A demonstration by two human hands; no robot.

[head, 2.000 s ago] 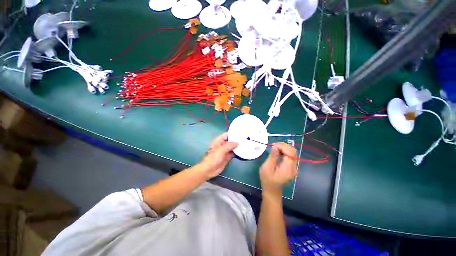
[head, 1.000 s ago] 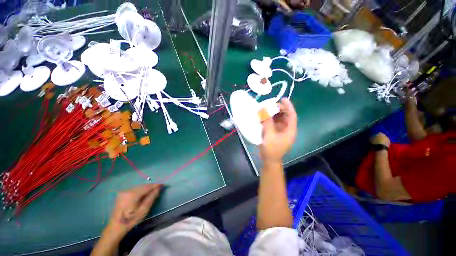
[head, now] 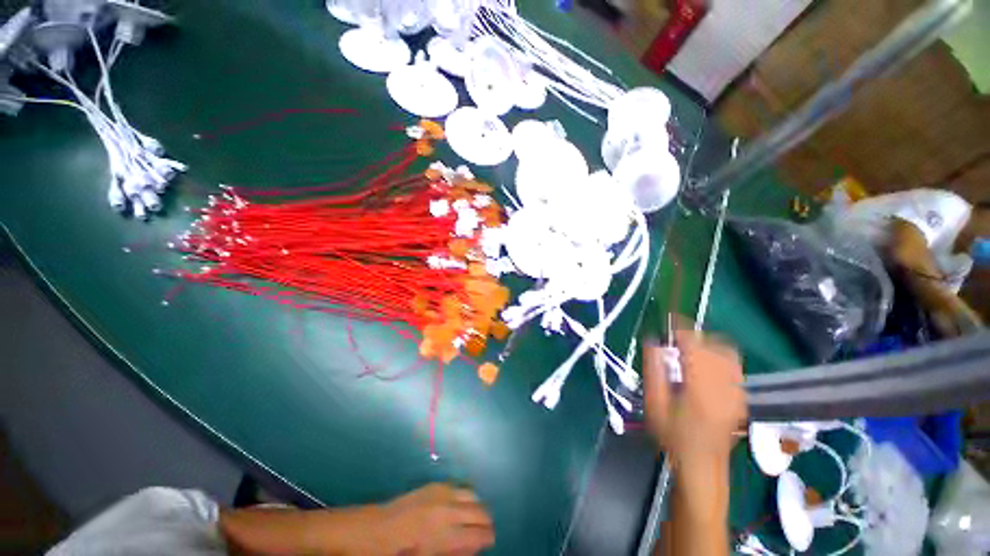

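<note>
My right hand [head: 700, 396], blurred, is over the dark gap beside the metal post, its fingers closed on a small white connector [head: 673, 364]. My left hand [head: 443, 521] is low on the green bench near its front edge, fingers together; its underside is hidden and no held thing shows. Red lead wires [head: 326, 244] lie fanned between the hands and the far left, their orange tabs [head: 461, 320] pointing right. White round discs [head: 559, 217] are piled beyond the tabs, with white cables and plugs [head: 551, 391] hanging toward my right hand.
Bundled disc units [head: 54, 43] with cables lie far left. A slanting metal post [head: 868, 382] stands right of my right hand. Beyond it are a dark plastic bag [head: 820, 288], a blue crate [head: 936, 440] and more discs [head: 796, 510]. Another person's arm [head: 928, 277] reaches in at right.
The view has turned. The disc my hands worked on is no longer in them; my right hand has left the discs beyond the gap and is at the connector by the post. My left hand stays low.
</note>
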